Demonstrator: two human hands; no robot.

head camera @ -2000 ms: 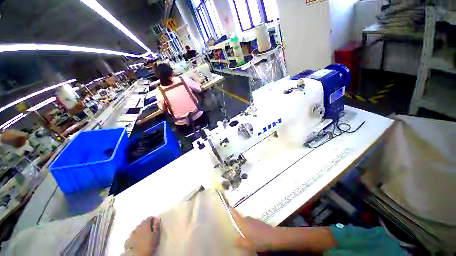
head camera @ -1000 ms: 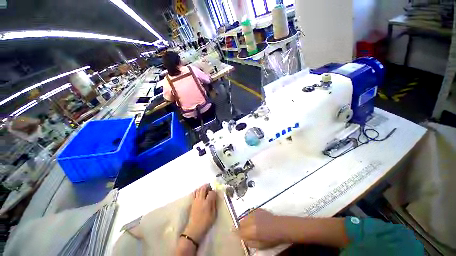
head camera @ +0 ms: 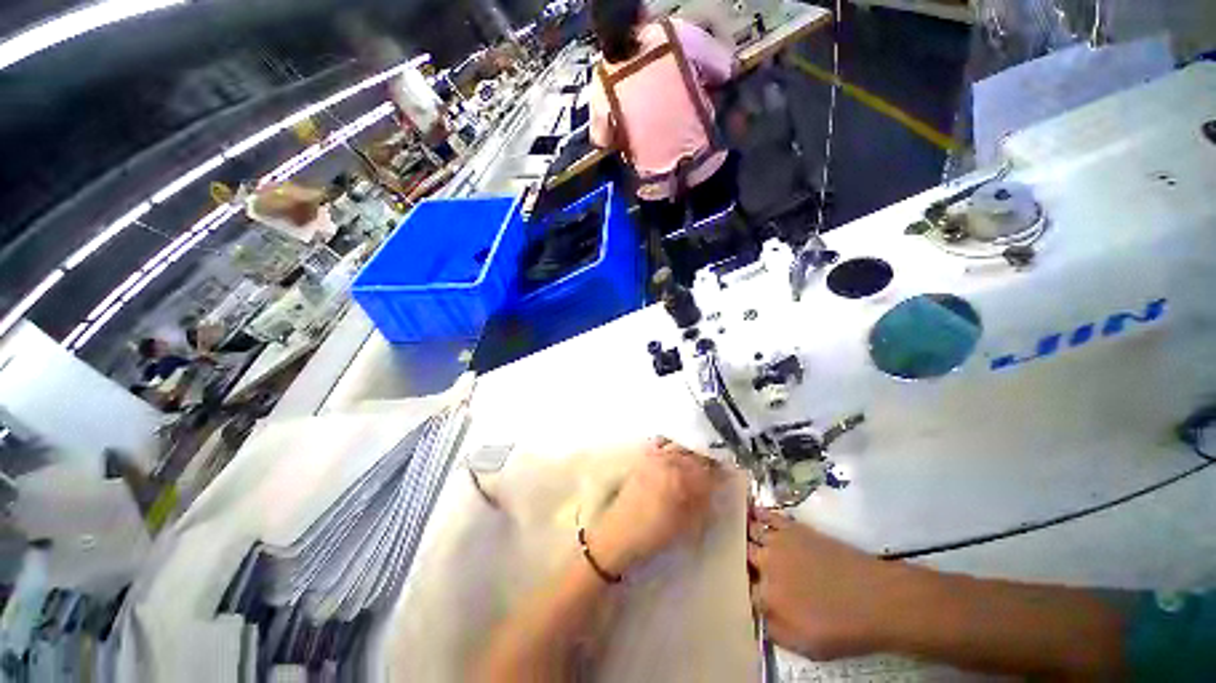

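A beige fabric panel (head camera: 534, 534) lies on the white tabletop left of the white sewing machine (head camera: 854, 347), its right edge running to the needle area (head camera: 794, 460). My left hand (head camera: 667, 494) lies flat on the panel, just left of the needle area, pressing on it. My right hand (head camera: 800, 587) is at the panel's right edge, close below the presser foot, with its fingertips on that edge. The exact needle contact is too small to tell.
A layered stack of grey-beige panels (head camera: 360, 514) lies at the left. Two blue bins (head camera: 434, 267) stand beyond the table, one holding dark items. A person in pink (head camera: 667, 114) sits ahead. A black cord (head camera: 1054, 514) crosses the tabletop at the right.
The view has moved closer to the machine head. My left hand has come from the bottom of the panel up beside the needle area. My right hand is also nearer the presser foot.
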